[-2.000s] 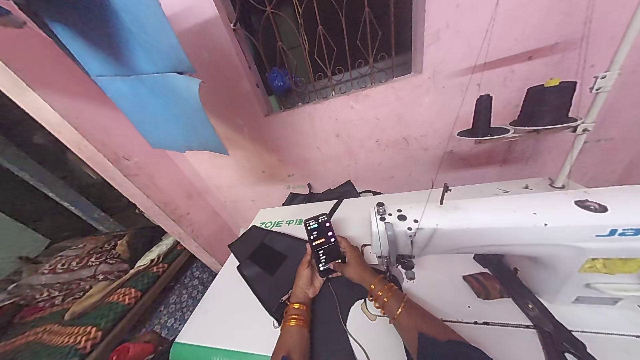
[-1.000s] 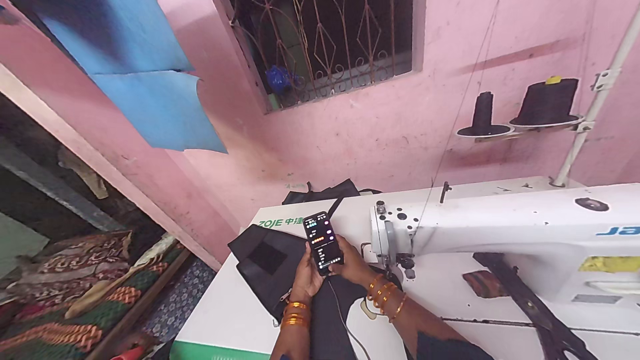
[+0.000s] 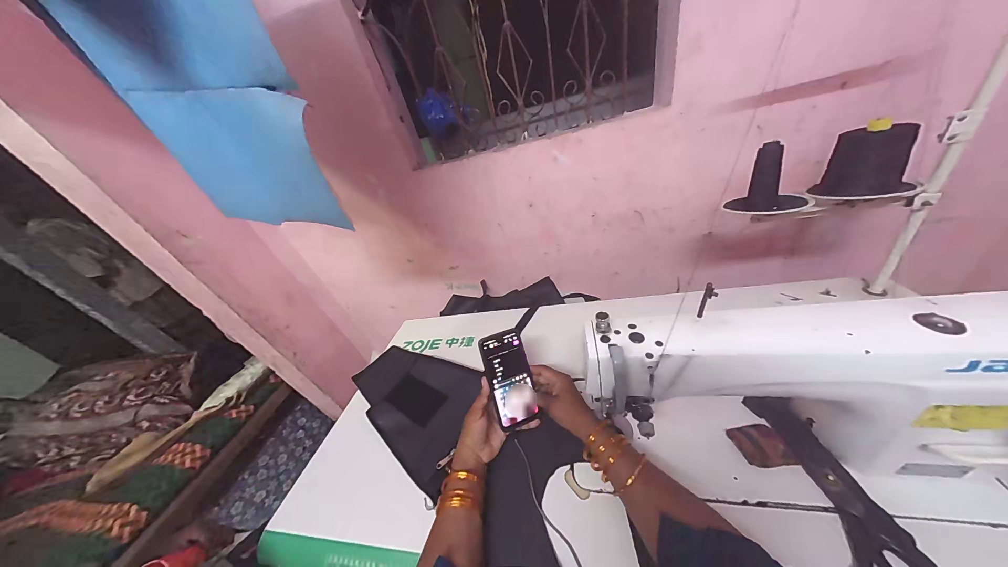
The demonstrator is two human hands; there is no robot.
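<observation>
A smartphone (image 3: 512, 382) with a lit screen is held upright over the sewing table, a cable hanging from its lower end. My left hand (image 3: 482, 425) grips its left side and lower edge. My right hand (image 3: 557, 400) is at its right side, the fingers partly hidden behind or beside it. Gold-coloured bangles circle both wrists. Black fabric pieces (image 3: 417, 402) lie beneath the hands, a darker square patch on one and a zipper pull near my left wrist. To the right of my right hand is the needle end of a white industrial sewing machine (image 3: 787, 346).
Black thread cones (image 3: 866, 161) stand on a holder at the upper right. A black strap (image 3: 835, 480) and a brown patterned scrap (image 3: 762, 445) lie by the machine. More black fabric (image 3: 504, 298) rests against the pink wall, below a grilled window. Patterned bedding (image 3: 102, 417) lies at the left.
The phone's screen now shows a different picture, with a bright area in its lower part. Both hands stay around the phone in nearly the same place.
</observation>
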